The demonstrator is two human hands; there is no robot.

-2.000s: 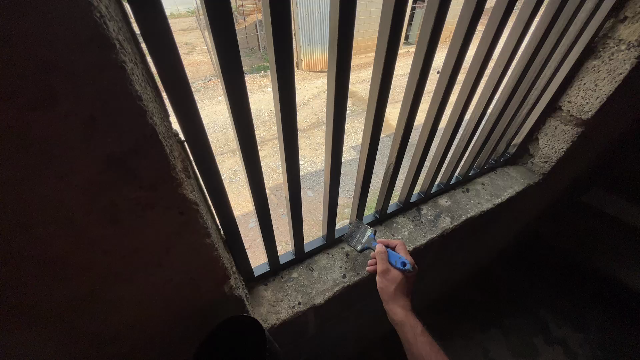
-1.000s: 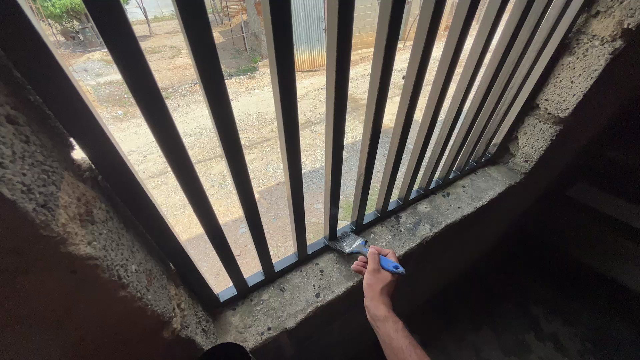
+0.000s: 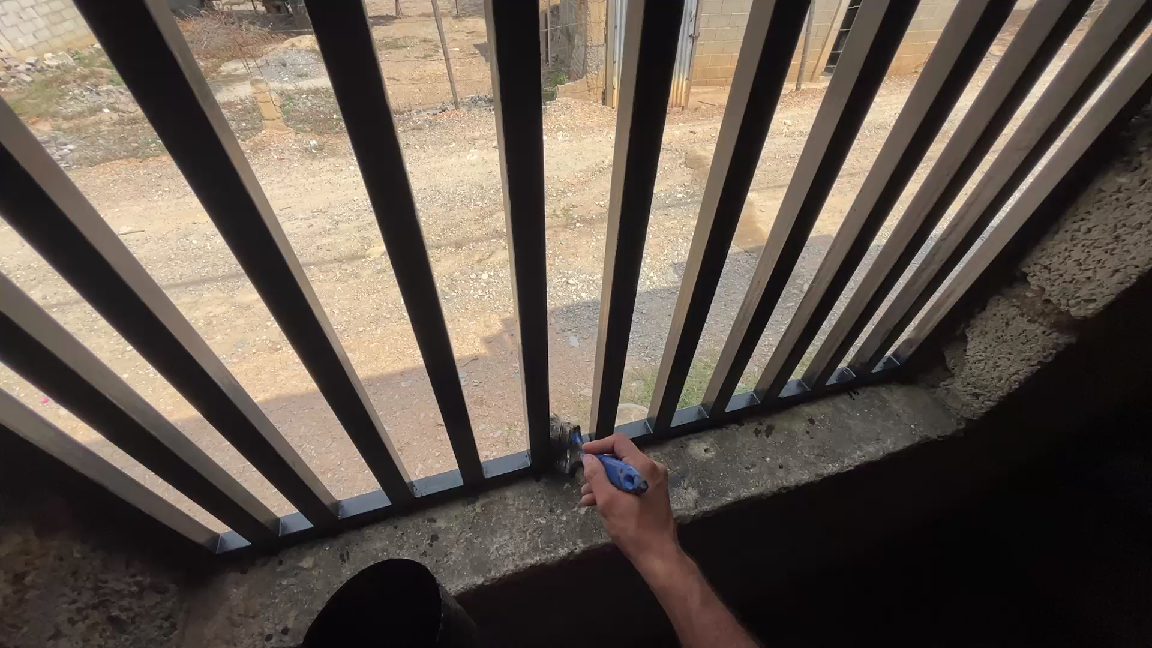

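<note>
My right hand (image 3: 634,495) holds a paintbrush (image 3: 619,472) by its blue handle, with fingers closed round it near the ferrule. The dark, spread bristles touch the foot of a vertical bar of the metal window grille (image 3: 533,270), where it meets the bottom rail (image 3: 441,481). The sides of the bars facing me are dark, and several show a lighter side face. At the lower edge stands a dark round container (image 3: 382,603); its contents are too dark to see. My left hand is out of view.
A rough concrete sill (image 3: 774,450) with dark spots runs beneath the grille. Porous block wall (image 3: 1102,243) borders the opening at right. Beyond the bars lie a gravel road (image 3: 450,216) and a block building (image 3: 747,40).
The view has shifted, showing more of the grille's left side and more of the dark container. The brush in my right hand has turned, its bristles now upright against a bar's foot.
</note>
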